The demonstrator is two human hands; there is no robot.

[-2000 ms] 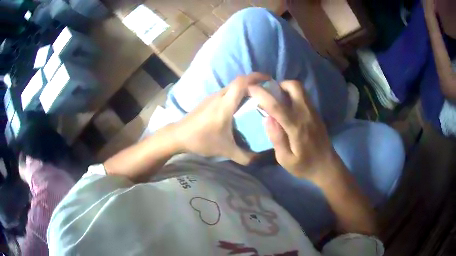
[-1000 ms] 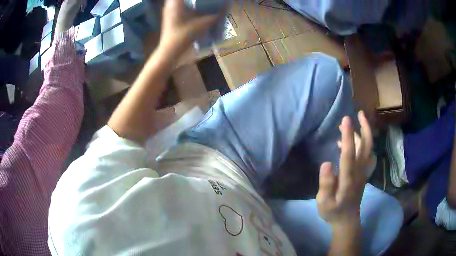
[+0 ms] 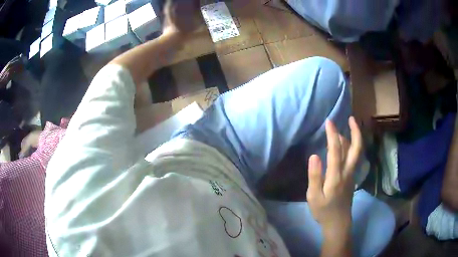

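My left hand [image 3: 182, 17] is at the top edge, in dark shade and partly cut off, just right of the grouped small boxes [image 3: 116, 30]. Whether it holds anything cannot be told. The boxes stand close together in rows with white ends up. My right hand [image 3: 335, 175] is raised over my right knee, empty, with its fingers spread. No box shows over my lap.
Brown cardboard [image 3: 246, 62] with a white label [image 3: 220, 21] lies beyond my bent knee. An open carton [image 3: 385, 93] is at the right. A person's pink checked sleeve [image 3: 30, 185] is at the left. Other people's clothed limbs are at the top and right.
Two seconds ago both hands held a small box over my lap. My left hand carried a box up and left, and is now beside the group. My right hand let go and stays open.
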